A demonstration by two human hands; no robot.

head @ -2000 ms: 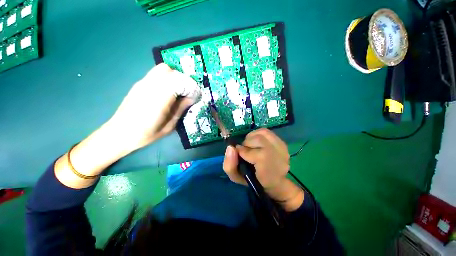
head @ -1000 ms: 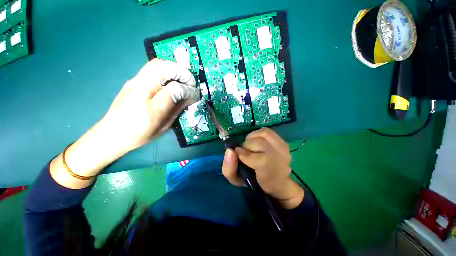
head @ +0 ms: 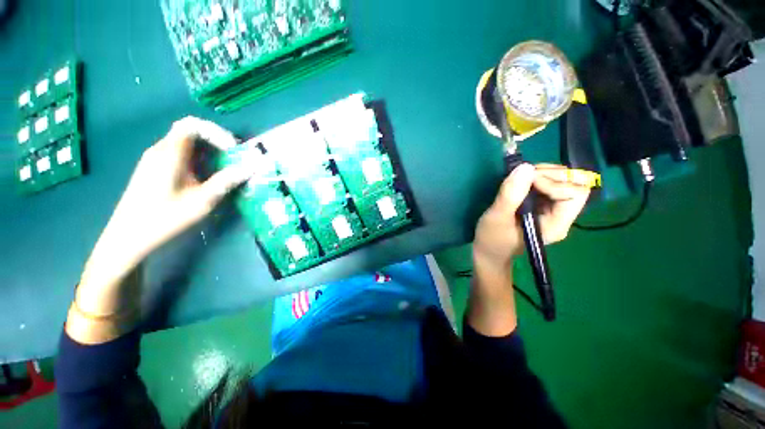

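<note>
The green PCB panel lies on a black backing, its upper part washed out by glare. My left hand is at the panel's upper left corner, thumb and finger curled over the edge; whether they hold the panel or a wire is hidden by glare. My right hand grips the black soldering iron like a pen. Its tip is at the near left rim of a round cup with silvery-grey contents. The cup stands on a yellow-and-black ring.
Stacked PCB panels lie beyond the work. Another PCB panel with white squares is at far left. A yellow-and-black handled tool lies beside the cup, partly behind my right hand. A black box with a cord plugged in stands at right.
My right hand has moved the iron from the panel rightward to the cup. My left hand has moved to the panel's upper left corner. The view has shifted, showing more stacked panels.
</note>
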